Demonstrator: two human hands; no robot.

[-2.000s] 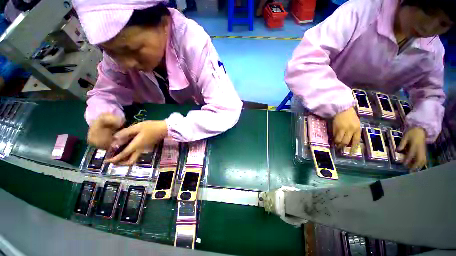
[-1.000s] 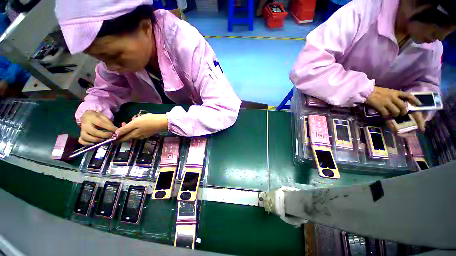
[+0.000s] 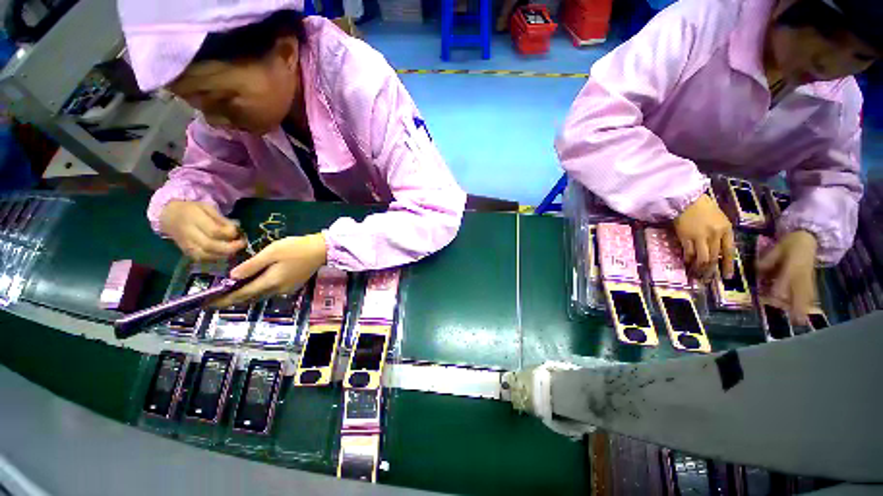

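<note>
Neither of my hands is in the picture. Nearest in front of me, a clear blister tray (image 3: 302, 438) holds several dark phones, back side up, such as one at its left (image 3: 167, 384). An open flip phone (image 3: 359, 426) lies in its right part, with a pale lower half. Behind it, a second tray holds dark phones and two open flip phones with pink keypad halves, one at the right (image 3: 368, 354) and one beside it (image 3: 318, 354).
The left worker (image 3: 387, 165) holds a long dark open phone (image 3: 174, 308). The right worker (image 3: 658, 116) reaches over stacked trays (image 3: 581, 291) with open phones. A pink block (image 3: 120, 285) stands far left. A grey bar (image 3: 678, 392) crosses the lower right.
The left worker's phone has tilted, and one hand has come off it towards the tangled pieces. At right, a second open pink phone now lies beside the first, and the right worker's hands are lower.
</note>
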